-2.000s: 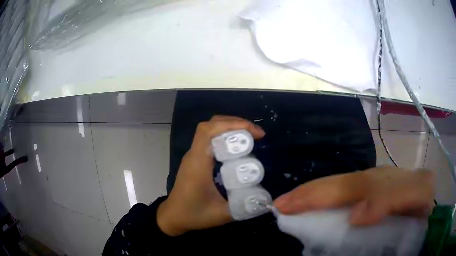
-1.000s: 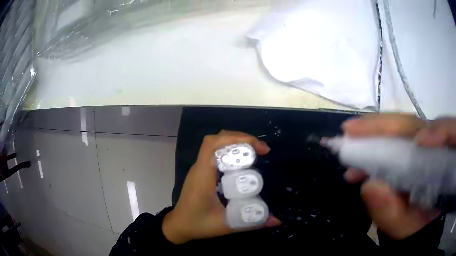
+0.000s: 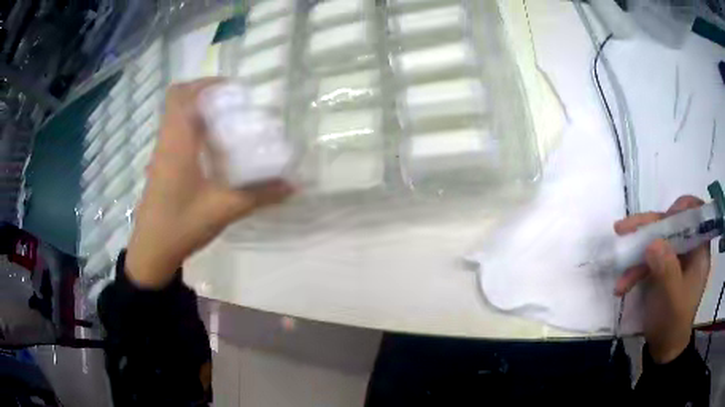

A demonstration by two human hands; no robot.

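My left hand [image 3: 179, 171] grips a blurred stack of white plastic units [image 3: 246, 139] over the left part of a clear blister tray [image 3: 517, 151]. The tray has rows of pockets holding white blocks [image 3: 449, 143]. My right hand [image 3: 672, 274] is at the right, closed round the glue syringe [image 3: 664, 238], a whitish barrel with a green cap [image 3: 717, 208] at its rear. The syringe points left over the white cloth [image 3: 533, 274]; its tip is too blurred to make out clearly.
A second blister tray [image 3: 119, 155] with white blocks lies at the left by a green mat [image 3: 56, 171]. A black cable [image 3: 618, 143] and a clear hose run down the right side. White paper [image 3: 692, 103] with thin dark lines lies at the right. The bench edge crosses below.
The view has shifted up onto the bench and trays. My left hand has moved the units from over the lap to the tray. My right hand has moved the syringe over the bench's right side.
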